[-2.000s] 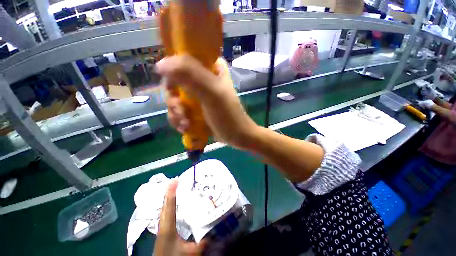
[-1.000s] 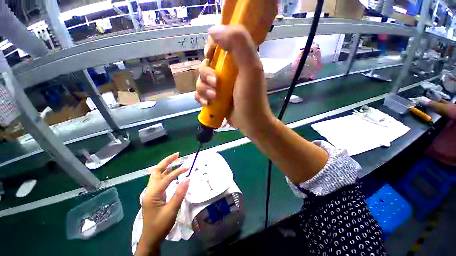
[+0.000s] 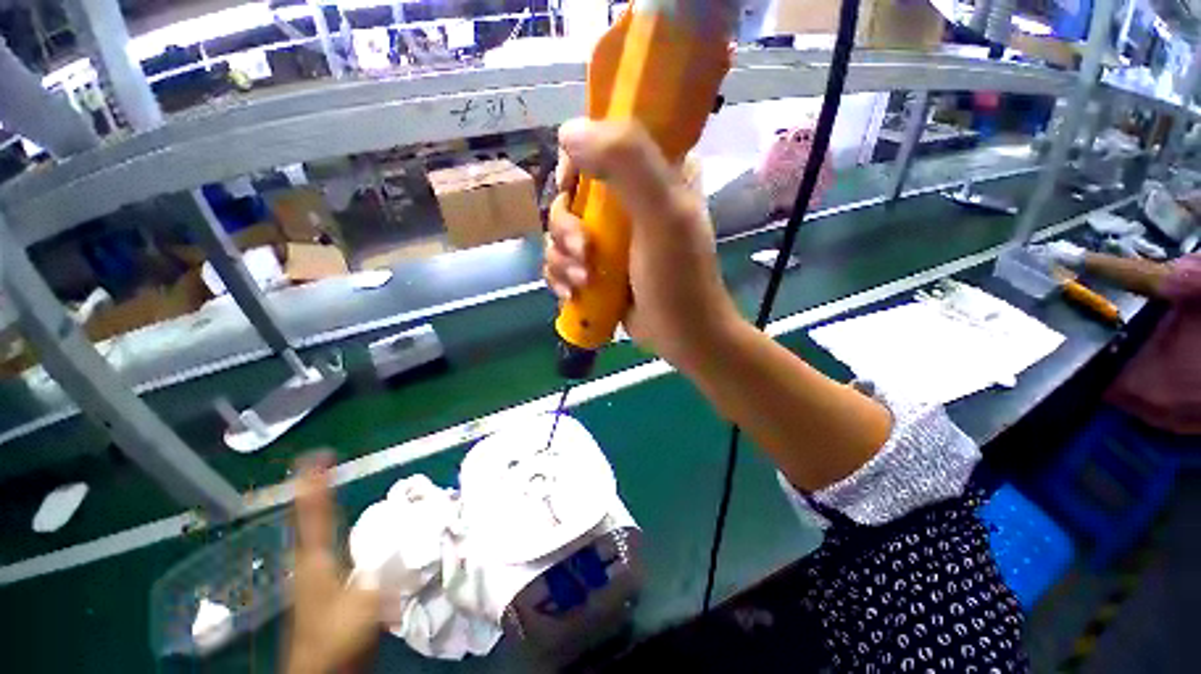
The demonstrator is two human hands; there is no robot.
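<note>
My right hand (image 3: 639, 244) is closed around the orange electric screwdriver (image 3: 609, 224), held upright. Its thin bit (image 3: 559, 415) points down at the white base plate (image 3: 533, 490); I cannot tell if the tip touches. The plate is on top of the upturned appliance housing (image 3: 580, 593), which shows a blue patch on its near side. A crumpled white cloth (image 3: 428, 566) lies against the housing's left side. My left hand (image 3: 329, 593) is blurred, between the cloth and the clear screw bin (image 3: 224, 593); whether it holds anything is not visible.
The green belt (image 3: 501, 369) beyond carries a white box-shaped part (image 3: 406, 350) and a white bracket (image 3: 283, 402). A grey metal frame (image 3: 132, 395) rises at left. A white sheet with parts (image 3: 938, 342) lies at right. A screwdriver cable (image 3: 790, 250) hangs down. Another person's arm (image 3: 1120, 273) is at far right.
My left hand has moved from beside the bit, down and left to the screw bin. The screwdriver has shifted slightly right and down since one second ago. The belt parts have shifted slightly.
</note>
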